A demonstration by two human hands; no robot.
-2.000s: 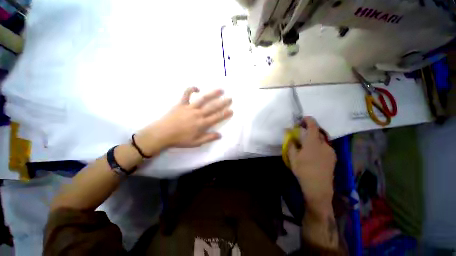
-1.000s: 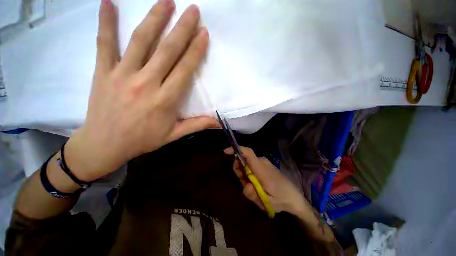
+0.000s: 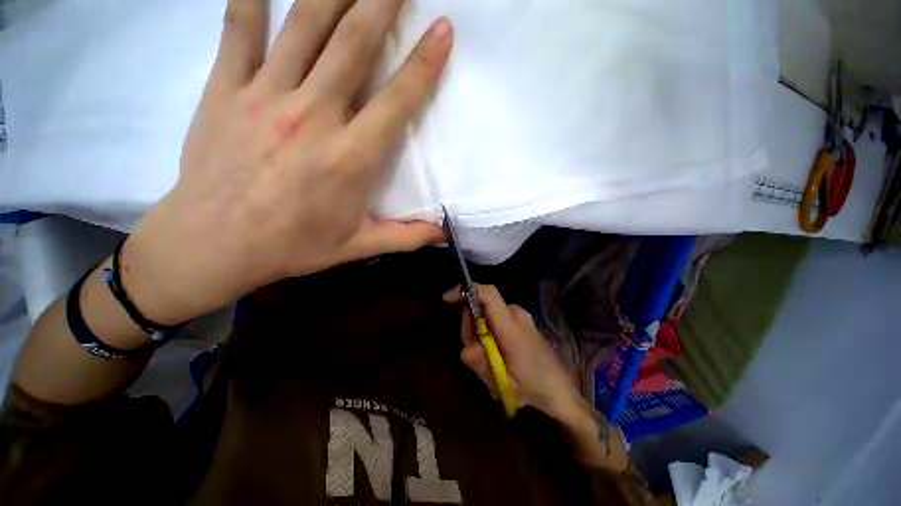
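Note:
White fabric pieces (image 3: 593,109) lie over the table, with the front edge hanging a little over it. My left hand (image 3: 286,148) lies spread on the fabric, its thumb at the front edge by the blade tips. My right hand (image 3: 514,351) holds the scissors (image 3: 496,366) by the yellow handle, below the table edge. The dark blades point up and look nearly closed, with the tips at the fabric edge beside my left thumb. Whether the fabric is between the blades cannot be told.
Spare scissors (image 3: 828,183) with orange and red loops lie at the right, near a printed ruler scale (image 3: 778,189). A blue-framed rack (image 3: 647,321) with coloured cloth stands below the table at right. White scraps (image 3: 709,480) are at the lower right.
From two seconds ago, the view has come closer; both hands have come together at the fabric edge. Since one second ago, the scissors have become more upright and the blades have closed more.

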